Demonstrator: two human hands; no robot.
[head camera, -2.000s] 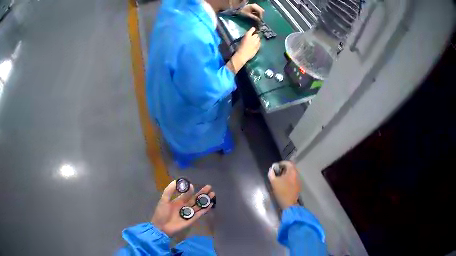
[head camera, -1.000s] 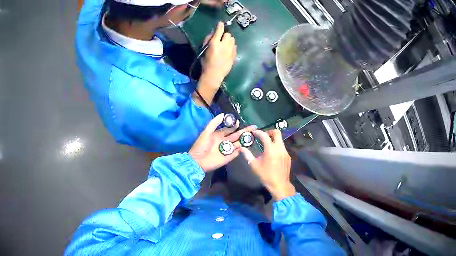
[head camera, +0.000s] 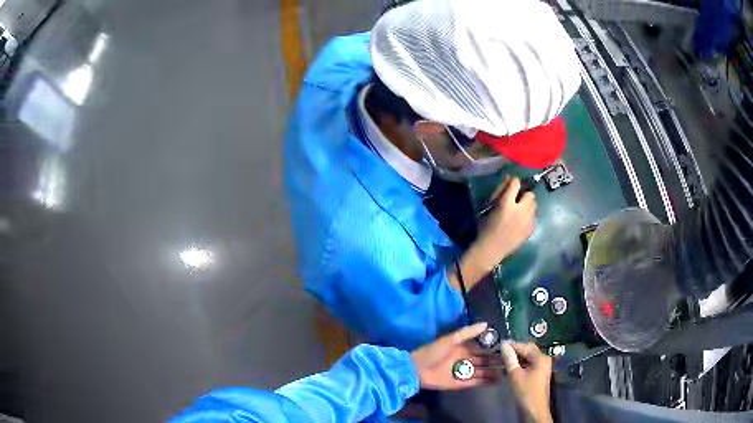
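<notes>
My left hand (head camera: 442, 362) is palm up at the bottom centre. One round unit (head camera: 463, 369), a pale ring with a dark edge, lies on its palm. Another round unit (head camera: 489, 337) is at its thumb tip. My right hand (head camera: 531, 382) is just right of it, fingertips close to my left fingers; whether it holds a unit is hidden. Several more round units lie flat on the green mat (head camera: 519, 277), such as one (head camera: 539, 296) at the upper left of the group and one (head camera: 557, 351) near the mat's end.
A person (head camera: 363, 206) in a blue smock and white cap with red brim leans over the bench, working a thin tool at a small dark part (head camera: 558, 175). A round clear magnifier-like disc (head camera: 632, 281) and black ribbed hose (head camera: 718, 206) stand at right. Metal rails (head camera: 627, 124) run behind.
My left palm showed three units a second ago and now shows two. One more unit lies on the mat. The view has shifted, and the other person's head is now fully in view.
</notes>
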